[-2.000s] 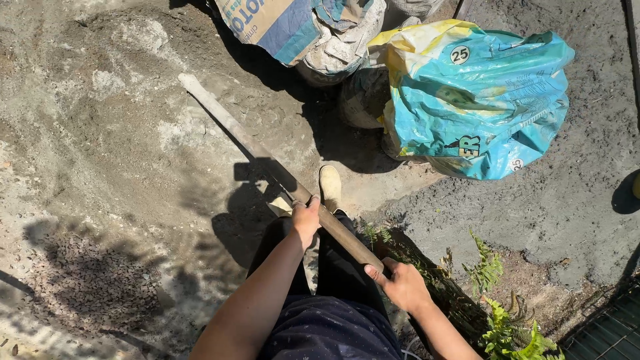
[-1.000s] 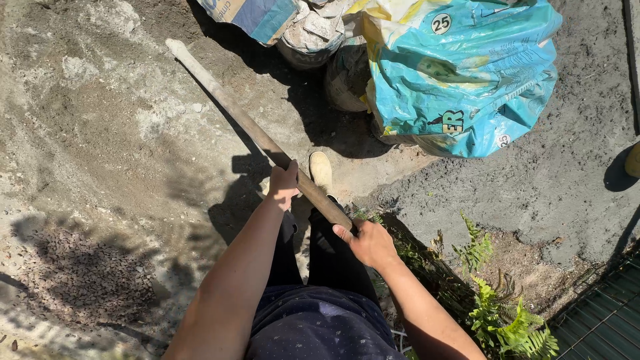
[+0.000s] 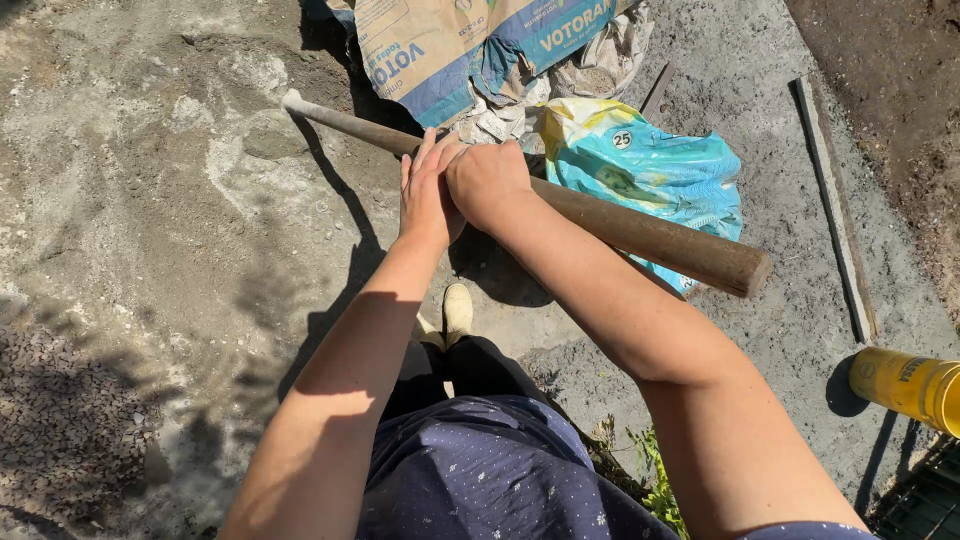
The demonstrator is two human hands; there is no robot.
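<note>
A long round wooden pole (image 3: 652,232) slants across the view, its pale, dusty end at the upper left and its thick brown end at the right, above my right forearm. My right hand (image 3: 487,180) is closed around the middle of the pole. Right beside it, my left hand (image 3: 431,191) lies against the pole with its fingers extended; whether its thumb wraps round is hidden. Behind the pole are a paper cement bag (image 3: 442,52) and a turquoise and yellow plastic bag (image 3: 652,172).
Pinkish gravel (image 3: 67,420) lies at the lower left. At the right are a wooden batten (image 3: 832,202) on grey wet-looking mortar, a yellow bucket (image 3: 896,382) and a dark metal grid (image 3: 922,487). Light-coloured boots (image 3: 457,311) stand on the ground; a green plant (image 3: 660,480) grows near my right side.
The pole has been raised in front of me, and its near end now points right. My hands, apart on it before, are now side by side. The view has shifted.
</note>
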